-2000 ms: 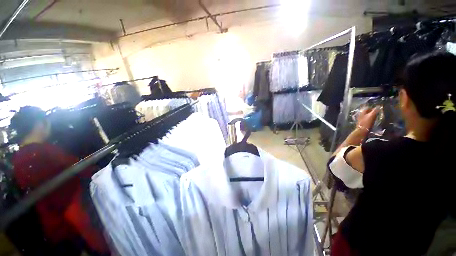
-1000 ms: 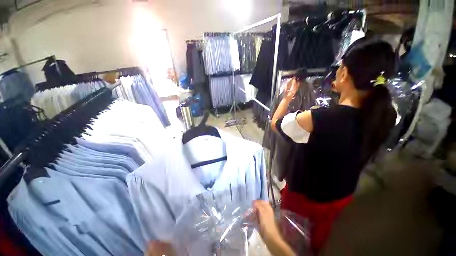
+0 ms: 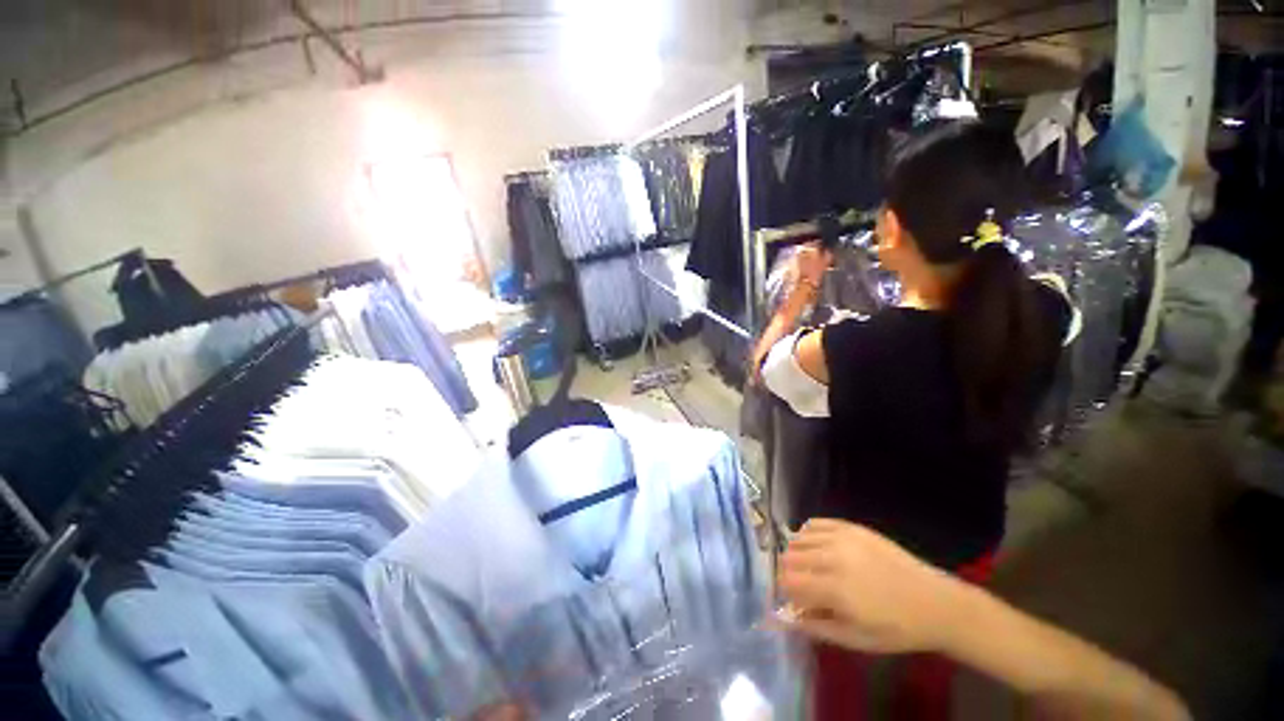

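A light-blue dress shirt hangs in front of me on a black hanger, its collar upright and a dark strip inside the neck. A clear poly bag shows by its glare across the shirt's lower front at the bottom edge. My right hand is at the shirt's right side, fingers curled together, with a glint of film at the fingertips. My left hand is only a small blurred patch at the bottom edge; its fingers and grip are hidden.
A long garment rail packed with light-blue and white shirts stands at left, close to the hanging shirt. A person in a black top stands close at right, facing bagged dark garments. A silver rack frame stands beyond.
Both hands have come into view since the oldest frame. Since the last one, my right hand has moved right and up, and the film sits lower. The view has turned right overall.
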